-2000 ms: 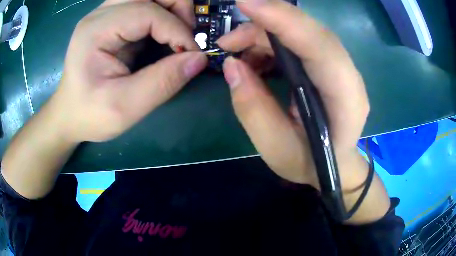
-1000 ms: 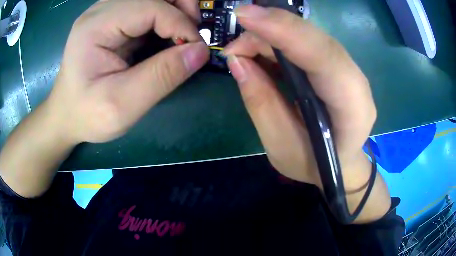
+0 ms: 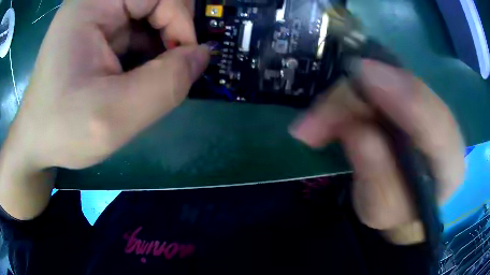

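The black circuit board lies at the top centre, with white connectors, small parts and an orange-gold terminal at its left. My left hand pinches thin lead wires between thumb and forefinger at the board's left side. A blue wire curves over the board's lower left edge. My right hand is blurred, right of and below the board, and holds the black soldering iron. The iron's front part is blurred over the board's right side; its tip is not clear.
A white reel is cut off at the left edge, with a thin strand hanging below it. A white-lavender fan handle lies at the upper right. The green bench top ends in a pale edge strip, with blue floor beyond.
My right hand has moved right and away from the wires, and the soldering iron has swung over the board's right side. More of the board shows. My left hand has shifted slightly left, still pinching.
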